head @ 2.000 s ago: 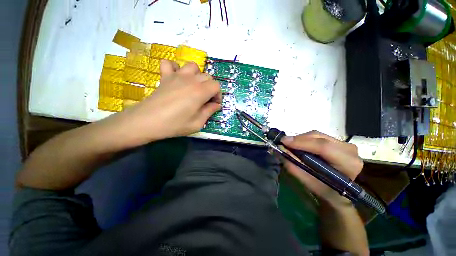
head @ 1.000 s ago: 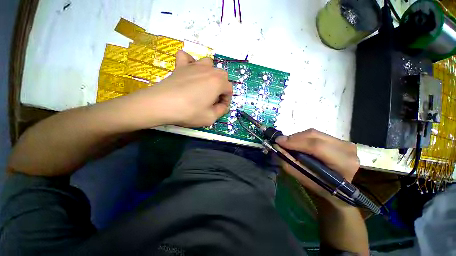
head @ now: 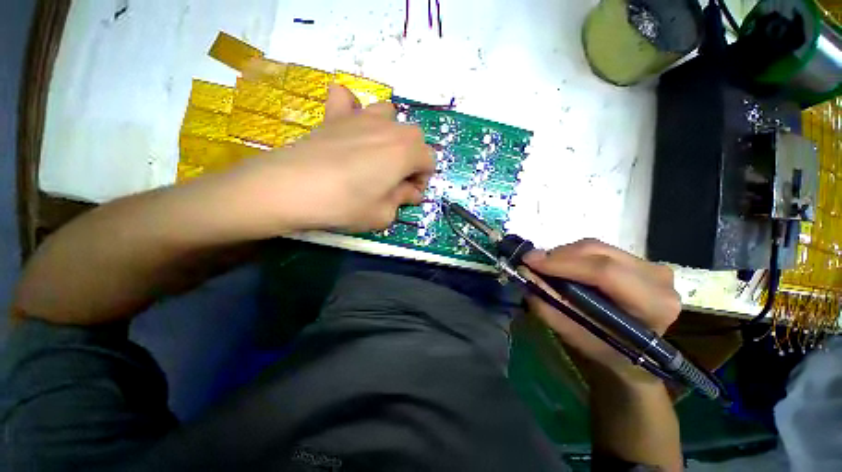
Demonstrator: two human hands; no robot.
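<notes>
A green PCB panel (head: 489, 171) with rows of shiny pads lies in front of me. Amber taped flat pieces (head: 263, 101) overlap at its left edge. My left hand (head: 374, 166) rests over the panel's left part, fingertips bent down and pinched together; what they pinch is hidden, perhaps a lead wire. My right hand (head: 605, 286) holds the black soldering iron (head: 600, 309), its tip over the middle of the panel near my left fingertips. A thin tube runs along the iron. A dark lead shows at the panel's top left.
A yellow-green tip cleaner pot (head: 614, 51) stands at upper right beside a black box (head: 688, 175) with a metal bracket (head: 792, 175). A green-rimmed solder spool (head: 808, 55) is behind it. More amber strips (head: 826, 221) with hanging leads lie far right. Dark wires lie at the top.
Over the two seconds the view has shifted slightly. Since one second ago the iron and my right hand have moved slightly right; my left hand has stayed nearly in place.
</notes>
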